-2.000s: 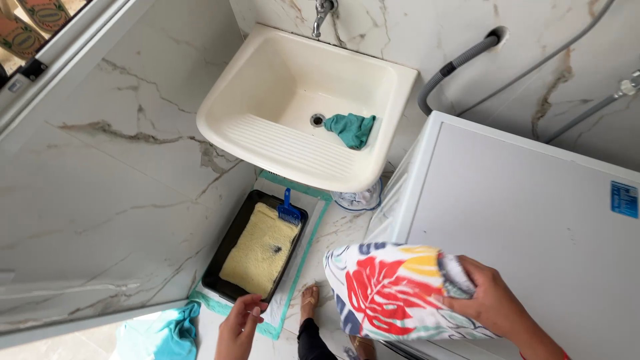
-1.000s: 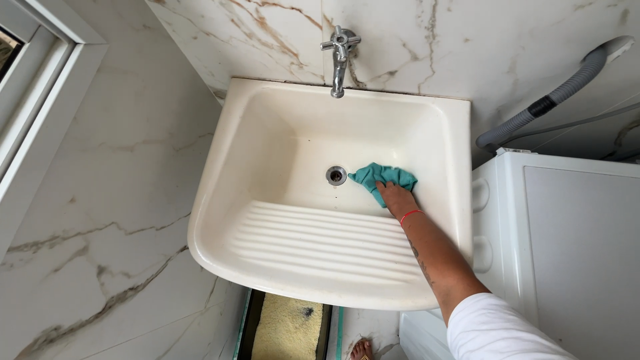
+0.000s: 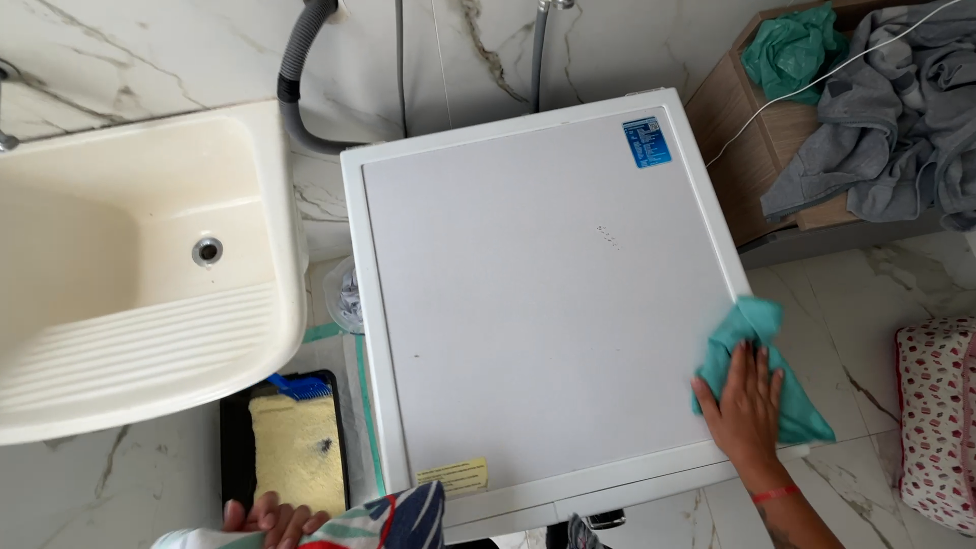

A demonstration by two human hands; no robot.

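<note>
My right hand lies flat on a teal cloth, pressing it on the front right corner of a white washing machine's top. Part of the cloth hangs past the edge. At the bottom left, my left hand has its fingers curled on a colourful printed cloth with red, white and navy shapes. A blue label and a yellow label are on the machine's top, with small dark specks between them.
A cream laundry sink stands left of the machine. Below it is a black litter tray with a blue scoop. A grey hose runs behind. Grey clothes and a green plastic bag lie on a wooden cabinet.
The teal cloth, lying in the sink under my right hand a second ago, is now on the machine's top under that hand. The view has swung right.
</note>
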